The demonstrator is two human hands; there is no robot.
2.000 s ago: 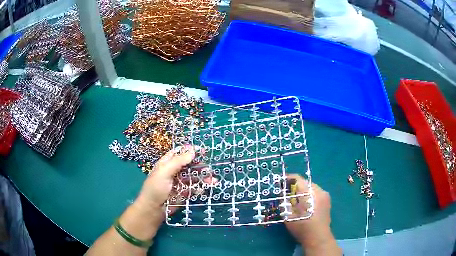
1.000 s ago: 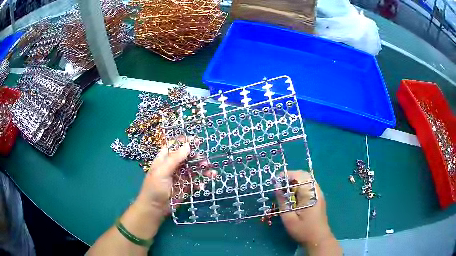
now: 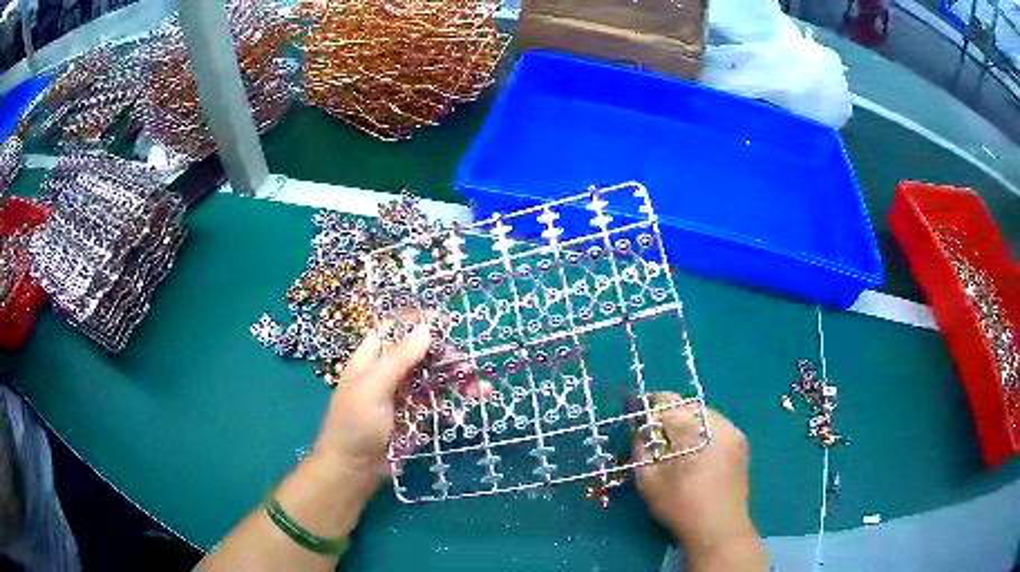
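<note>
My left hand (image 3: 386,385) grips the silver plated frame (image 3: 542,346) by its left side and holds it tilted above the green bench. The frame has rows of small round-ended parts; its lower right cells are bare bars. My right hand (image 3: 693,464) is closed around the nippers behind the frame's lower right corner. Only a bit of yellow handle and a blurred dark tip show. A heap of loose silver and copper-gold parts (image 3: 324,279) lies behind my left hand. A few copper-gold parts (image 3: 605,488) lie under the frame's lower edge.
Large blue tray (image 3: 671,168) behind the frame. Red tray with small parts (image 3: 951,291) at far right. Small cluster of pieces (image 3: 814,402) at right. Stacked silver frames (image 3: 106,251) at left, copper-gold frames (image 3: 403,67) behind a metal post (image 3: 224,101). Cardboard box (image 3: 615,34), clear bag (image 3: 777,67) at the back.
The frame has tilted and its top edge has shifted left. More cells at its lower right are bare than before. My right hand has moved slightly along the right side.
</note>
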